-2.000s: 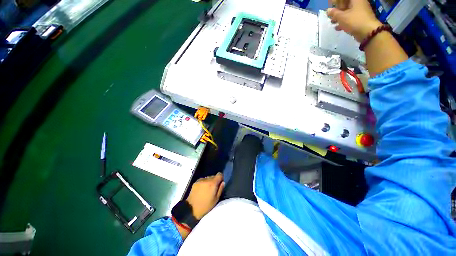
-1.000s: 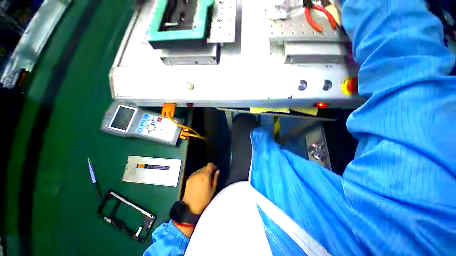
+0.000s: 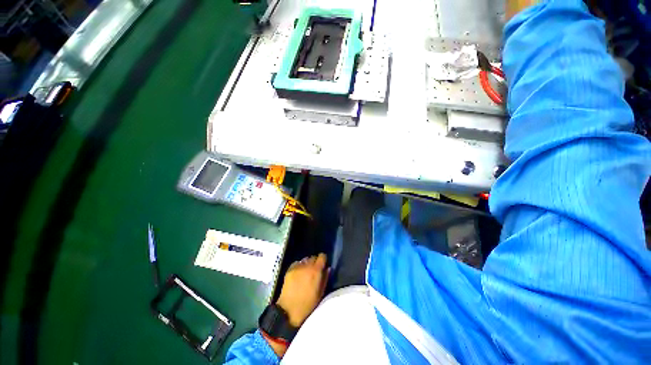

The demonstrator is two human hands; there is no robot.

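My left hand (image 3: 303, 289) rests low at the bench's front edge, back up, fingers curled; its palm side is hidden and no object shows in it. My right hand is beyond the top edge; only the raised blue sleeve (image 3: 564, 142) and a bit of forearm show. A white-backed display module (image 3: 260, 266) lies on the green bench mat (image 3: 107, 207), its orange-brown and black flex cable (image 3: 240, 249) on top. An empty black phone middle frame (image 3: 191, 314) lies to its lower left. A slim tool (image 3: 152, 246) lies beside the frame, its dark end near the frame's corner.
A grey handheld tester (image 3: 235, 187) with orange cable lies above the display module. The white machine (image 3: 400, 142) carries a teal fixture nest (image 3: 351, 53) with black insert, a crumpled wipe (image 3: 457, 64) and red-handled pliers (image 3: 491, 84). Black items (image 3: 36, 135) stand far left.
My right hand, at the machine's top right two seconds ago, has left the picture. The view has shifted. My left hand and the bench items keep their places.
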